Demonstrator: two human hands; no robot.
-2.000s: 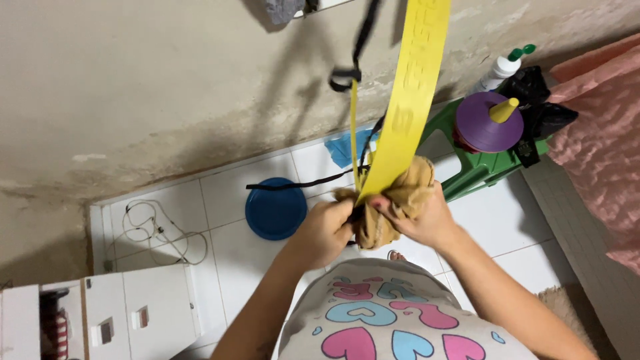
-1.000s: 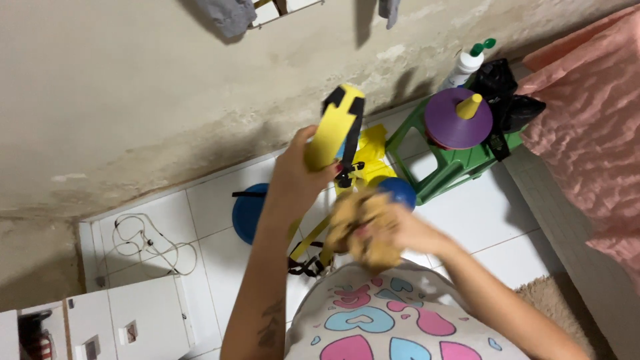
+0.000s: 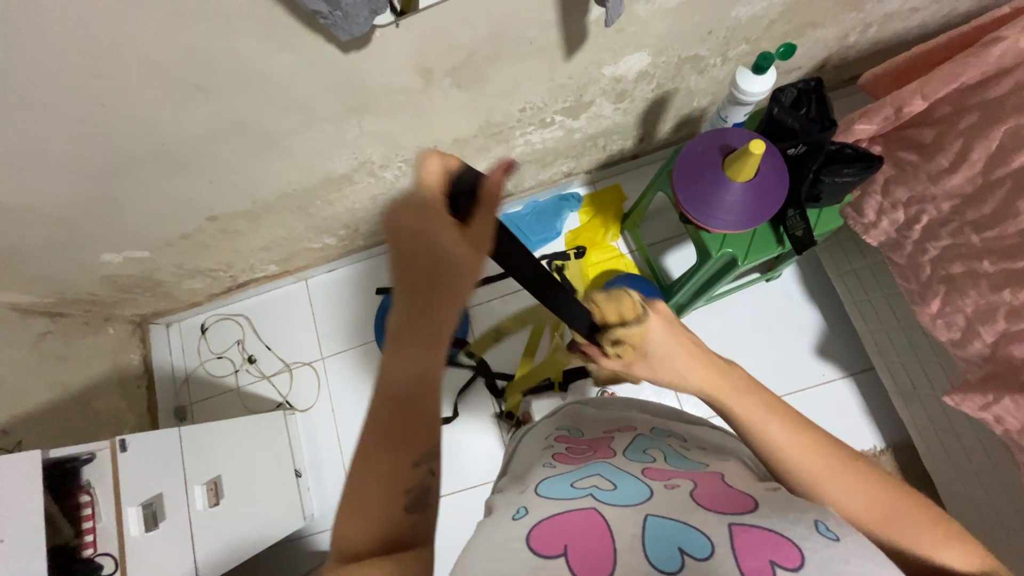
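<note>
My left hand (image 3: 444, 216), blurred and raised on the left, grips a black webbing strap (image 3: 532, 268). The strap runs tight down to the right, to my right hand (image 3: 648, 344), which is shut on a crumpled tan cloth (image 3: 616, 320) and seems to pinch the strap's lower end. Beneath the hands, yellow straps (image 3: 536, 344) with black ends hang or lie in loops; which part touches the floor cannot be told. Yellow pieces (image 3: 600, 224) and a light blue piece (image 3: 544, 220) lie on the floor near the wall. A blue disc (image 3: 384, 324) is partly behind my left forearm.
A green plastic stool (image 3: 740, 248) at the right holds purple discs (image 3: 712, 188) with a yellow cone, a white bottle (image 3: 744, 96) and black bags (image 3: 800, 120). Pink fabric (image 3: 944, 184) hangs beyond. A white drawer cabinet (image 3: 240, 480) and a thin cable (image 3: 248, 360) are at left.
My left hand held a folded yellow band with black ends; now a black strap stretches between my hands. The tan cloth stays in my right hand.
</note>
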